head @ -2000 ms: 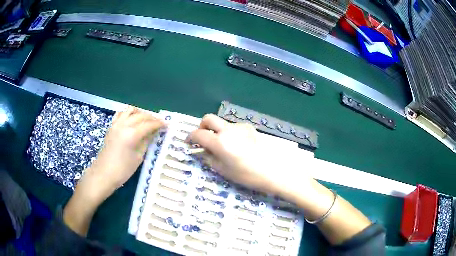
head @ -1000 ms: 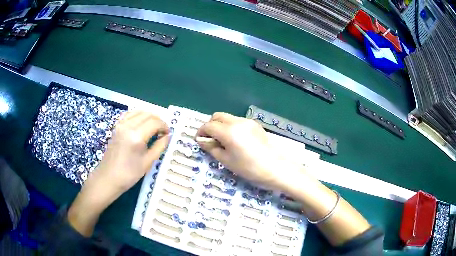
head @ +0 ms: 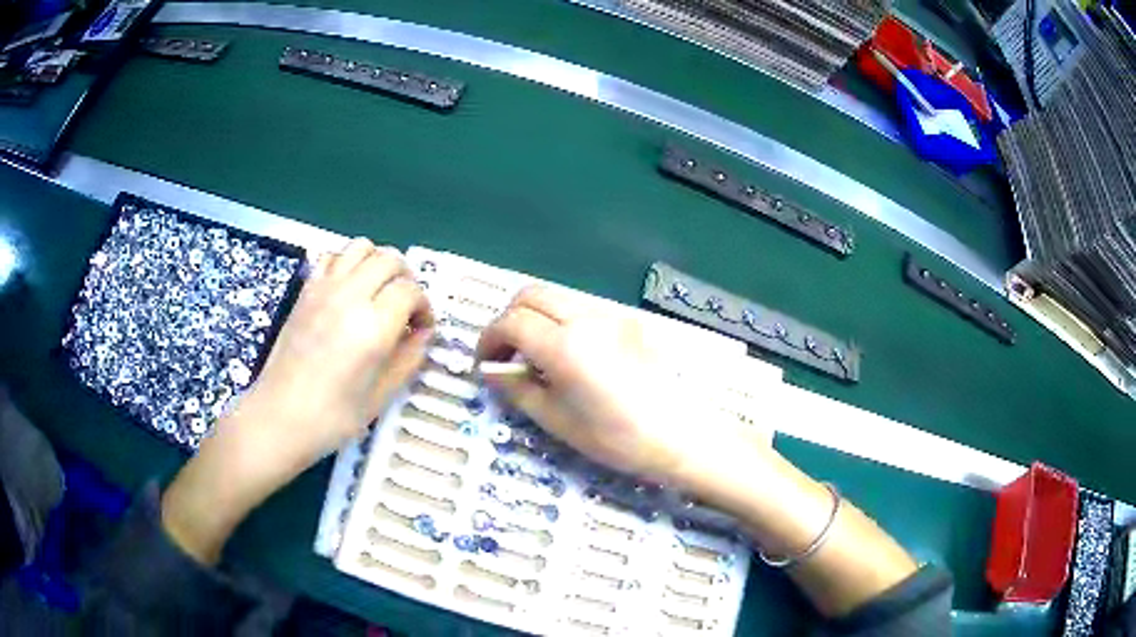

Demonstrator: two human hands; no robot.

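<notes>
A white slotted board lies tilted in front of me, with a second white board showing under its left edge. Small silver ring parts sit in and around its dumbbell-shaped slots. My left hand is over the board's upper left edge, fingers bent together; I cannot tell whether it holds a part. My right hand is over the upper middle of the board and pinches a short pale stick. A black parts tray heaped with silver parts lies to the left.
A grey fixture strip lies just beyond the board. More dark strips lie on the green belt. A red bin stands at right. Stacked boards and a blue bin are beyond the belt.
The strips on the belt have shifted right in view. Both hands stay over the board's upper part, with small finger movements. The right hand still holds the stick.
</notes>
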